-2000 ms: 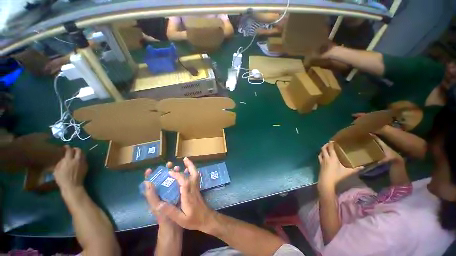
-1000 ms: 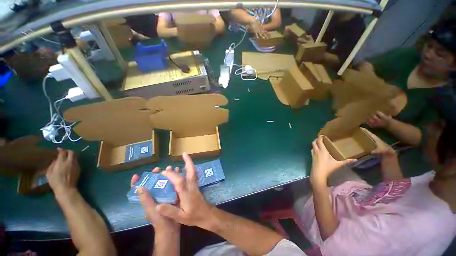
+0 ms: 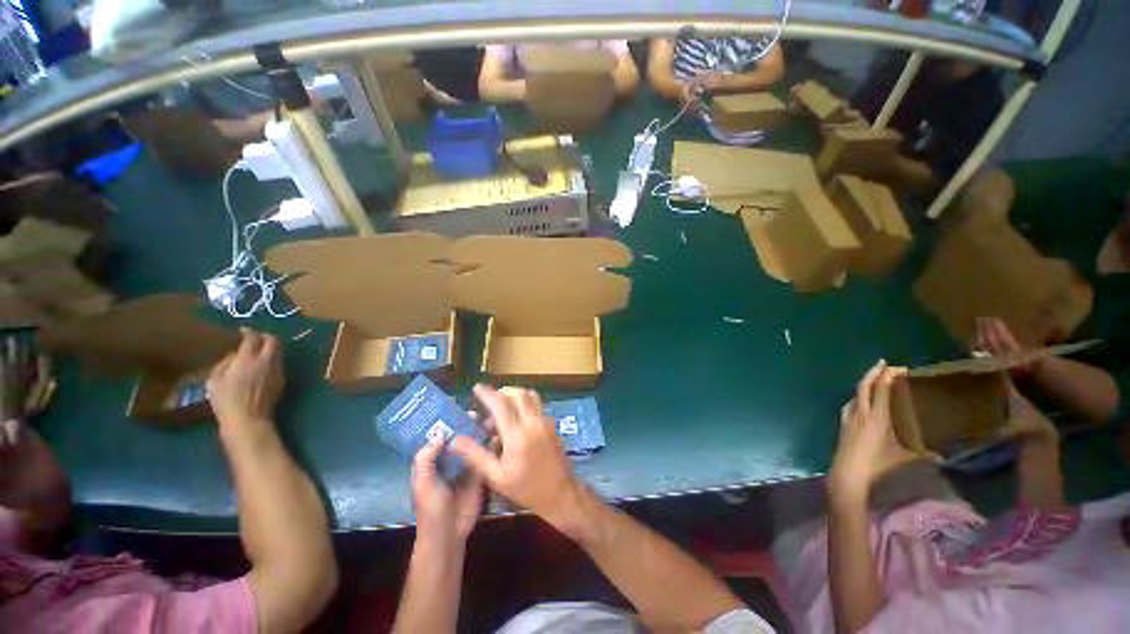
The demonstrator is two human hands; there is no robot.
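Note:
My left hand holds a fanned stack of dark blue cards above the bench's front edge. My right hand is at the stack's right side, its fingers touching or very near the cards; its grip is unclear. A pile of the same cards lies at the bench edge, partly behind my right hand. Two open mailer boxes stand behind, lids upright: the left box has a blue card inside, and the right box shows none.
At left, a neighbour's hand is in another box. At right, a person's hands hold an open box. Behind are a grey metal device, a blue bin, white cables, folded boxes and an upright post.
The view has shifted, so the boxes appear further right. The cards in my left hand are tilted and fanned more. The right neighbour's box has turned, its lid now lower.

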